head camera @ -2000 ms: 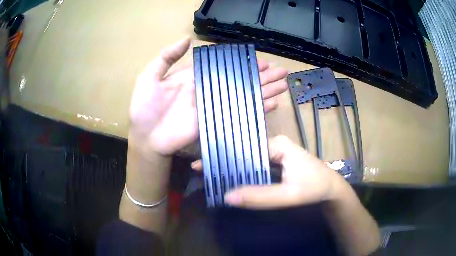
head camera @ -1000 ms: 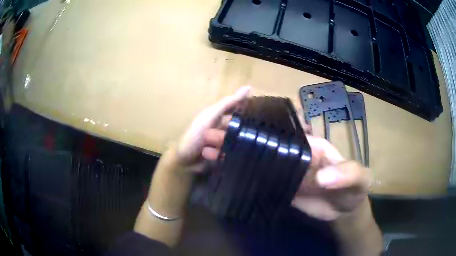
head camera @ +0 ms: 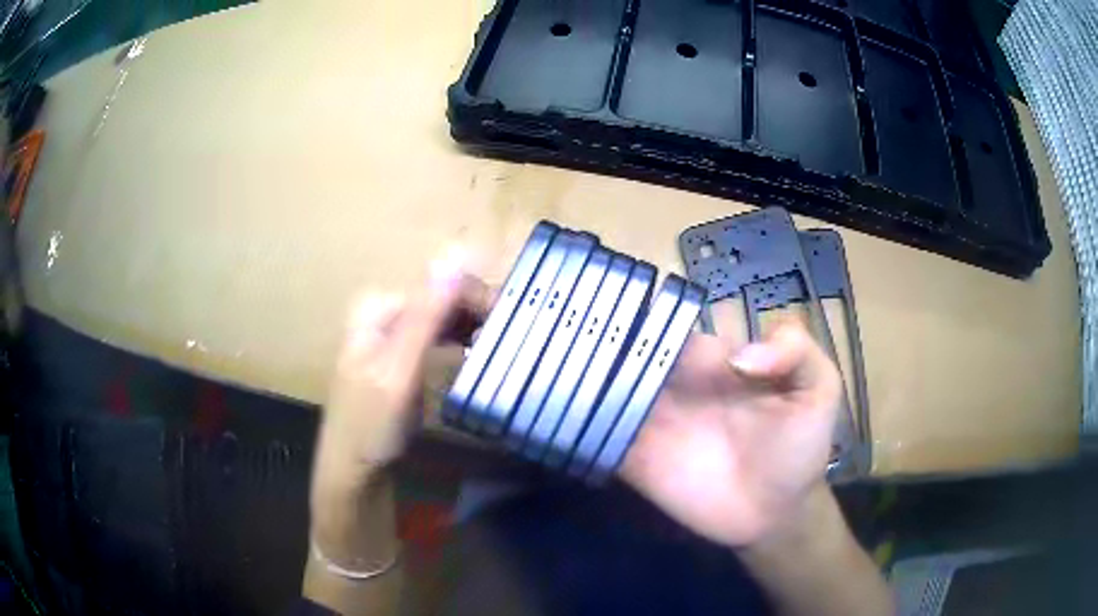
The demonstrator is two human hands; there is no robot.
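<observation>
A stack of phone middle frames [head camera: 566, 349] is held in front of me, tilted, with short end edges showing as grey parallel bars with small dark holes. A narrow gap parts the bars at its right from the rest. My left hand [head camera: 391, 361] is at the stack's left side, blurred, its fingertips partly hidden behind it. My right hand [head camera: 747, 433] grips the stack from the right, palm up, thumb raised. Two set-aside frames [head camera: 753, 250] lie overlapping flat on the table behind my right hand, partly hidden by it.
A stack of black blister trays [head camera: 686, 102] with rectangular pockets lies at the back right of the tan table [head camera: 265, 157]. Ridged white trays [head camera: 1060, 108] stand at the far right edge. An orange object [head camera: 21, 175] is at the far left. Dark trays [head camera: 120, 481] show low at left.
The stack has turned from long side edges, through a dark end-on view, to grey short edges tilted to the right. Both hands have shifted around it. The set-aside frames still lie on the table.
</observation>
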